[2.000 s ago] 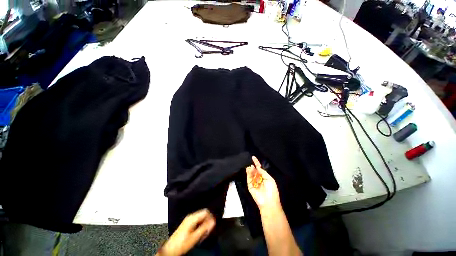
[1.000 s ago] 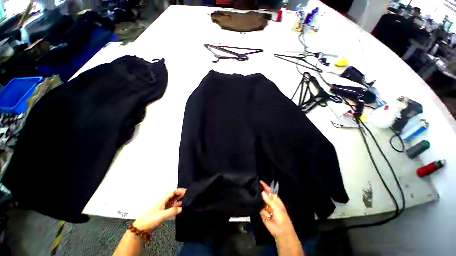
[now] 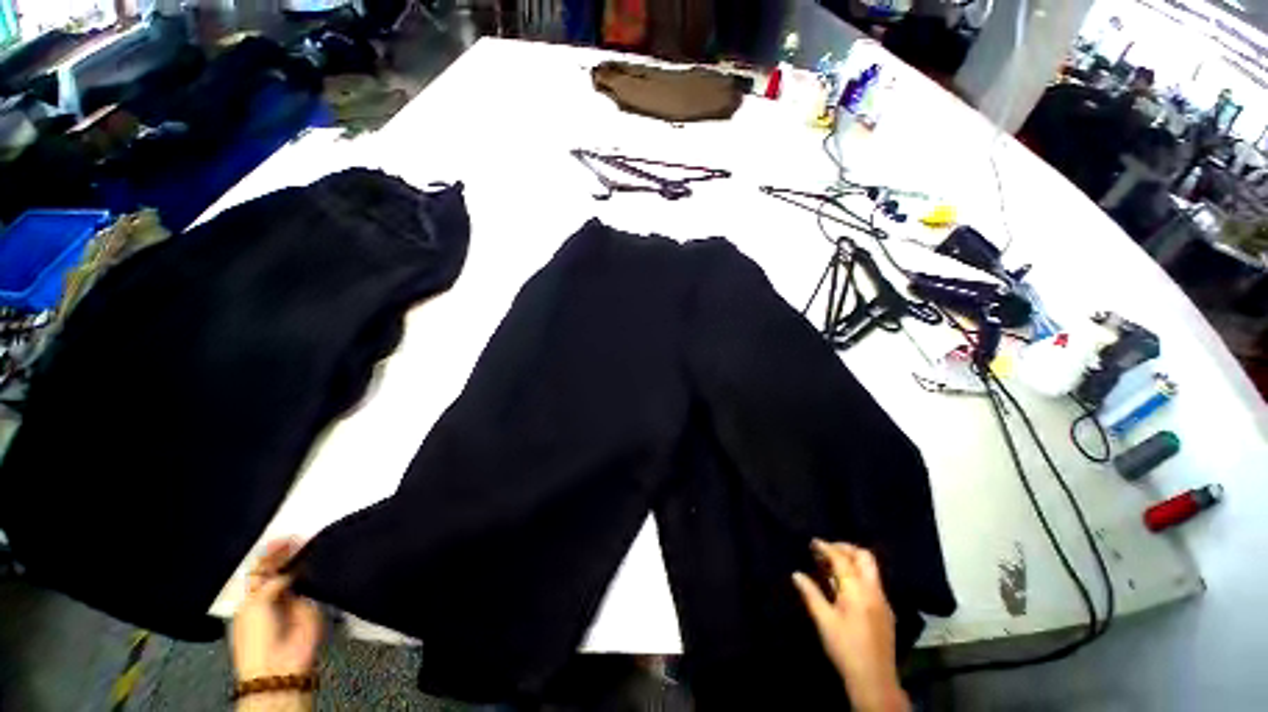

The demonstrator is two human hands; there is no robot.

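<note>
Black wide-leg trousers (image 3: 556, 403) lie flat in front of me, waistband at the far end, legs spread apart with white table between them. My left hand (image 3: 278, 612) pinches the outer corner of the left leg's hem at the table's near edge. My right hand (image 3: 851, 612) is over the right leg, fingers partly curled; a bit of orange at the fingers fits the thread snips, whose blades I cannot make out.
Second black trousers (image 3: 209, 376) lie at left. Black hangers (image 3: 647, 177) lie beyond the waistband. At right are more hangers (image 3: 855, 299), a black dryer-like tool (image 3: 960, 295), cords (image 3: 1036, 487) and thread spools (image 3: 1182, 509). A brown garment (image 3: 668, 92) lies far off.
The turned-up left leg hem is now laid down and pulled out to the left. My left hand has moved left with its corner; my right hand has let go of the cloth and moved right.
</note>
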